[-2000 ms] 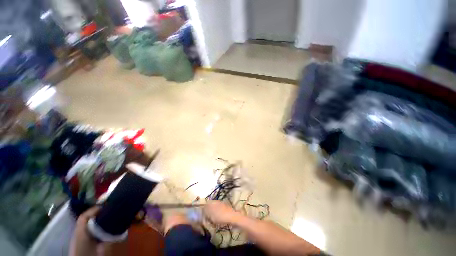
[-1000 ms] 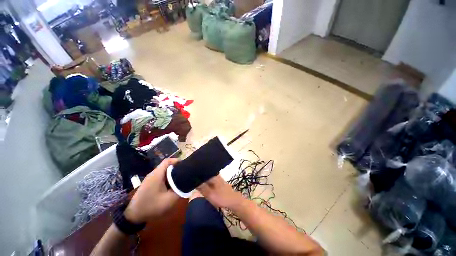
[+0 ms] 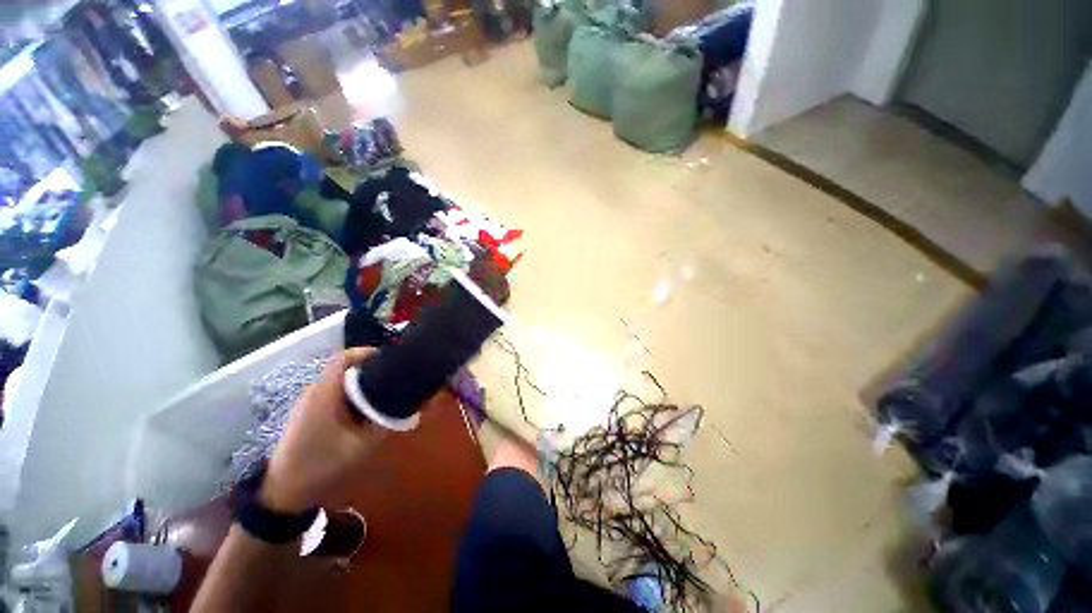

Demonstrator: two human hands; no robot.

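Observation:
My left hand (image 3: 317, 437), with a dark wristband, grips a black cord spool (image 3: 431, 347) by its lower end. The spool has white end discs and is tilted up to the right over the table edge. My right hand is not in view. Loose black cord (image 3: 623, 473) lies tangled on the floor beside my knee (image 3: 515, 455). A dark strand runs from near the purple fabric (image 3: 469, 393) towards my knee. A second black spool (image 3: 335, 535) is on the reddish-brown table (image 3: 401, 515), partly hidden by my wrist.
A white bin (image 3: 180, 419) with lilac-grey cords (image 3: 273, 419) is at the table end. A white thread cone (image 3: 141, 566) is lower left. Fabric scraps (image 3: 419, 275) and green sacks (image 3: 270, 281) lie beyond. Wrapped rolls (image 3: 994, 347) are at right.
My view has shifted; the floor cord and table now show more fully. The spool in my left hand tilts more steeply. My right hand, earlier near the spool, has left the picture.

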